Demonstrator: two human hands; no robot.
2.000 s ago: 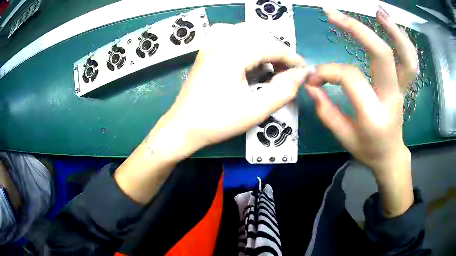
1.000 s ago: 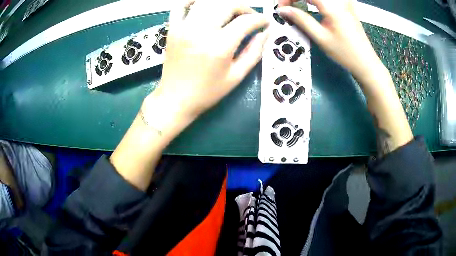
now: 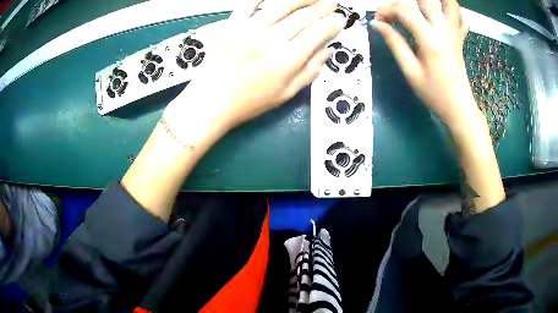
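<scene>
A pale four-hole metal panel lies lengthwise in front of me, its near end at the bench edge. My left hand reaches over its upper left side, with thumb and fingertips against the panel beside the upper openings. My right hand is at the panel's upper right edge, thumb and index finger brought close together by the topmost opening. Whether a ring is between them is too small to tell. A loose scatter of thin wire rings lies to the right, partly behind my right hand.
Another four-hole panel lies slanted at the left, its far end under my left hand. A clear plastic tray or bag is at the right edge. A white stripe curves across the green bench. A person's grey sleeve shows at lower left.
Both hands have moved from the middle of the panel to its far end. The panel shifted right, then slightly back left. The slanted panel has also shifted slightly.
</scene>
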